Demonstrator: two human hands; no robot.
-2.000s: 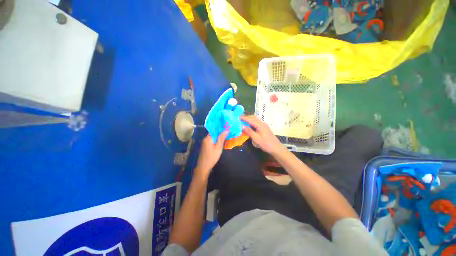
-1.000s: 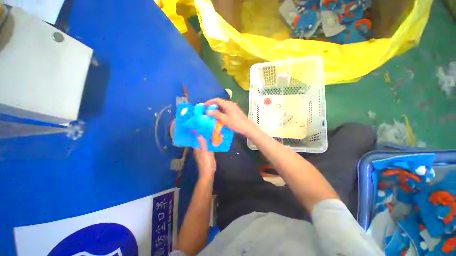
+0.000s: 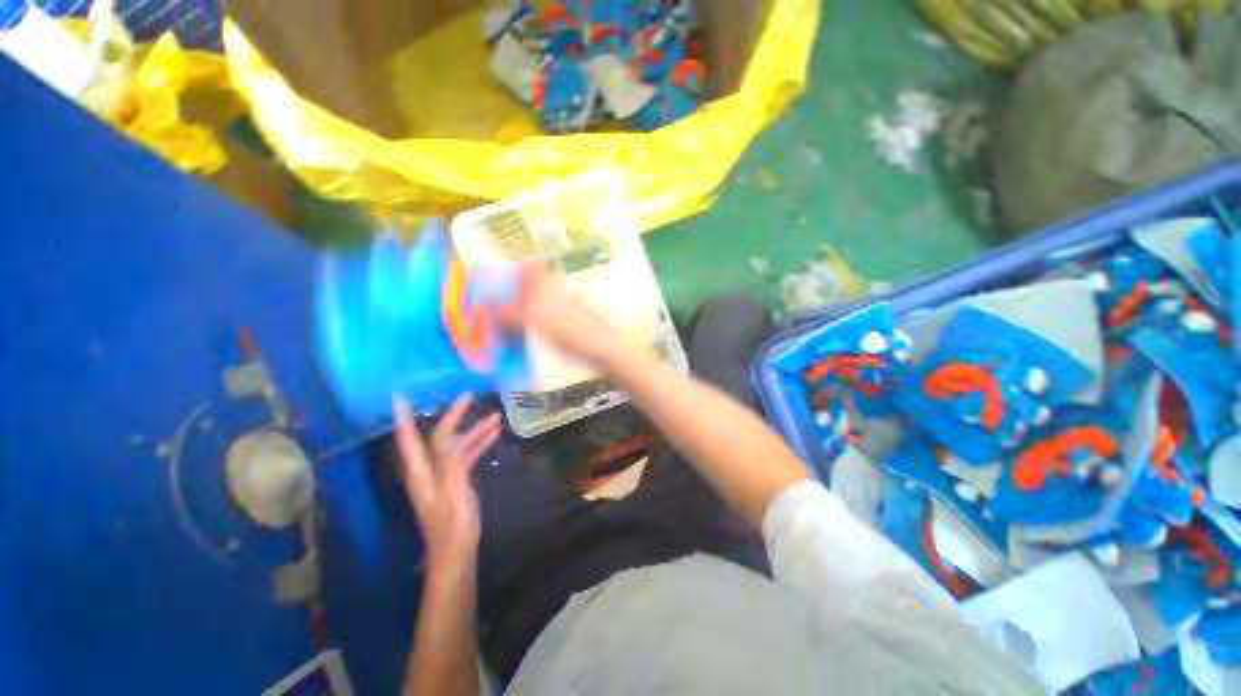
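A bright blue plush skin (image 3: 388, 326) with an orange patch is held above the lap, blurred by motion. It is off the filling nozzle, whose cream round base (image 3: 270, 479) shows on the blue machine panel. My right hand (image 3: 524, 310) grips the skin at its orange side; the fingers are blurred. My left hand (image 3: 442, 469) is just below the skin, with its fingers spread and holding nothing.
A white perforated basket (image 3: 660, 333) with a cream item lies beyond my right forearm. A yellow bag liner (image 3: 544, 166) lines a carton of pieces ahead. A blue crate (image 3: 783, 408) heaped with blue, orange and white pieces is at right.
The skin has come away from the nozzle in my right hand, up from the panel. My left hand has let go and opened. The view has swung right, showing more of the crate.
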